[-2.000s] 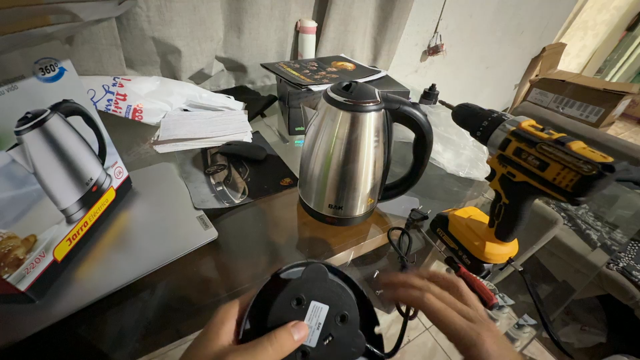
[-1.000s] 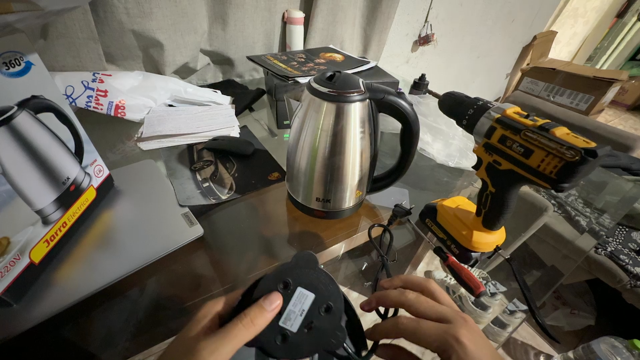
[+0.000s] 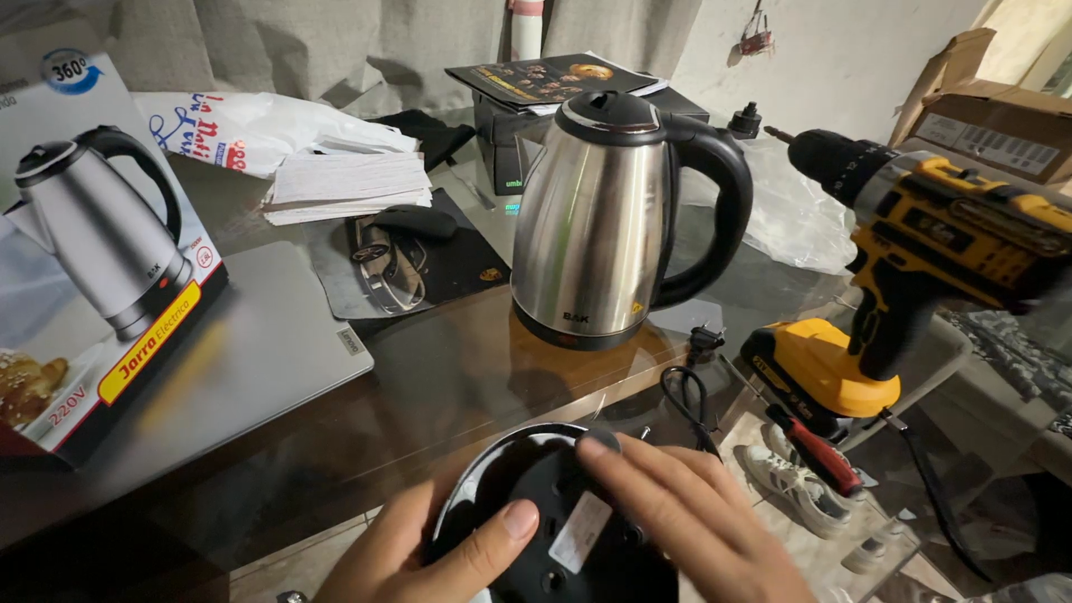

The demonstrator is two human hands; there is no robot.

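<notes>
My left hand (image 3: 452, 536) grips the left side of a round black kettle base (image 3: 536, 477), its thumb lying on the underside, which bears a pale label. The fingers of my right hand (image 3: 687, 511) lie across the upper right of that base; whether they grip it cannot be told. Behind, a stainless steel electric kettle (image 3: 586, 226) stands upright on the glass table. A black power cord (image 3: 687, 394) with its plug (image 3: 706, 337) lies to the right of the kettle. A red-handled screwdriver (image 3: 816, 452) lies near the table's right side.
A yellow and black cordless drill (image 3: 913, 226) stands at the right. At the left are the kettle's printed box (image 3: 109, 251) and a grey laptop (image 3: 251, 335). Farther back are a computer mouse (image 3: 416, 222), a stack of papers (image 3: 343, 180), a plastic bag (image 3: 243, 126) and a black box (image 3: 498, 151).
My right hand has moved from the cord beside the base onto the base's underside. The base has turned in my hands; my left hand still holds it.
</notes>
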